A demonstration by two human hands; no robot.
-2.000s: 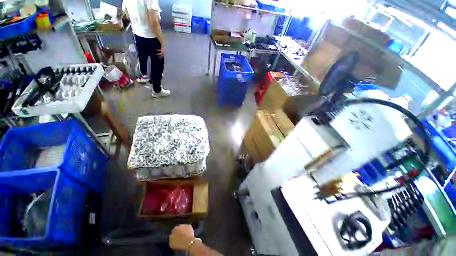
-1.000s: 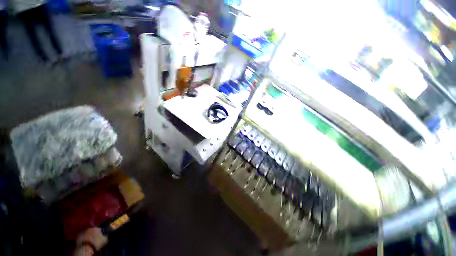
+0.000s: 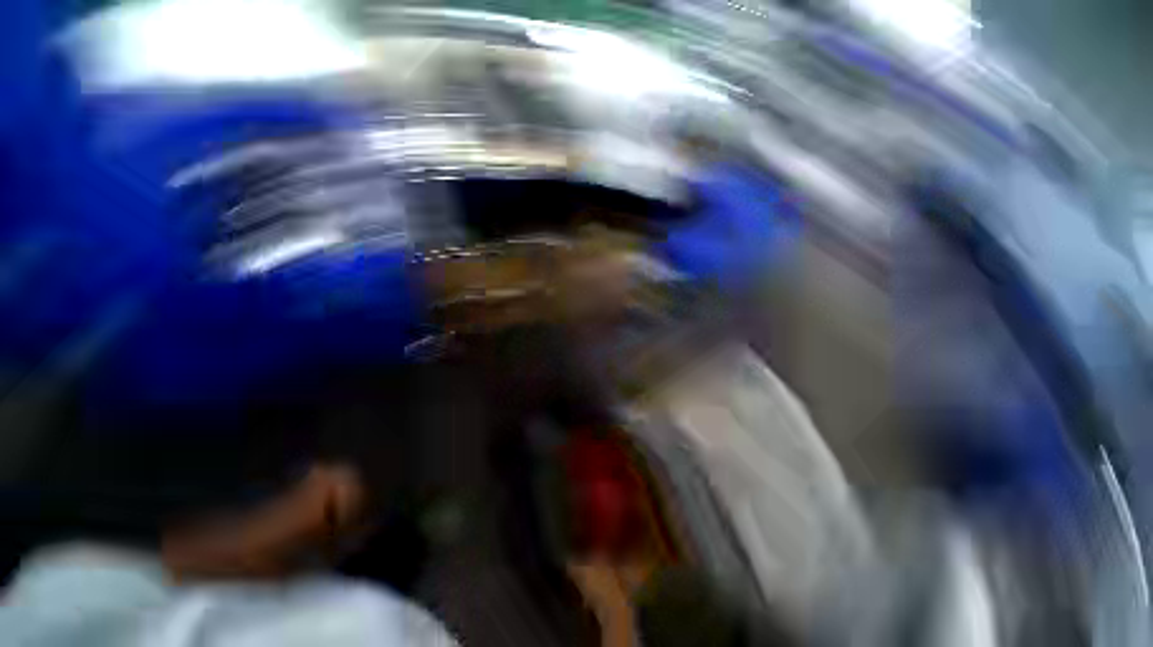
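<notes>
Strong motion blur covers the whole view. A red patch (image 3: pixel 604 495), apparently the red bagged items, lies low in the middle. A pale curved shape (image 3: pixel 765 461), apparently the speckled block, is to its right. A bare hand, apparently my right hand (image 3: pixel 607 604), shows small and blurred just below the red patch; its fingers and any grip cannot be made out. At the lower left, a bare forearm or hand, perhaps my left (image 3: pixel 331 495), shows above white cloth (image 3: pixel 240 613); whose it is and what it holds are unclear.
A large blue crate-like shape (image 3: pixel 253 316) with whitish contents is at the left. A smaller blue shape (image 3: pixel 733 228) is at upper middle, beside brownish shapes (image 3: pixel 544 278). Grey floor (image 3: pixel 841 341) shows right of centre.
The view has swung sharply. The white machine and bench are no longer recognisable, blue shapes fill the left, and the red patch has shifted to the middle. A bare arm and white cloth appear lower left.
</notes>
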